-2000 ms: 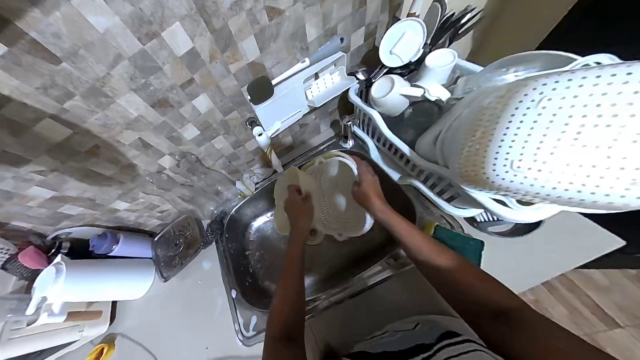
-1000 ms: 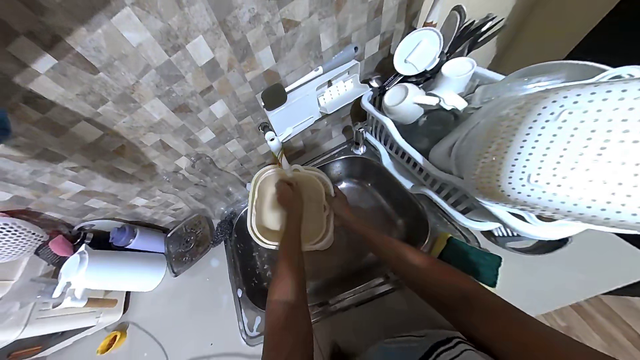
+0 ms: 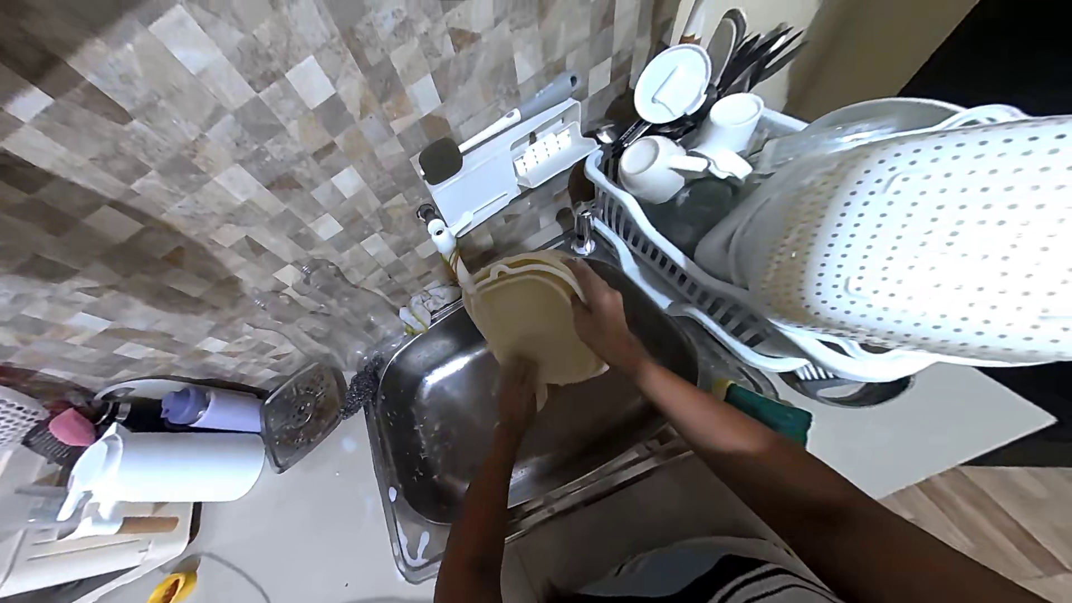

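A cream plastic container or lid, with a rim that looks doubled, is tilted over the stainless steel sink. My right hand grips its right edge. My left hand holds its lower edge, the fingers partly hidden. Close to its upper left side is the white faucet spout. A small metal tap stands at the sink's back edge.
At right, a white dish rack holds white mugs and a large perforated white basket. A green scouring pad lies by the sink. Left are a soap dish, a steel scrubber and a white pitcher.
The cream container has been turned and tilted between my hands. My left hand has moved from its upper part to its lower edge, and my right hand holds the right side.
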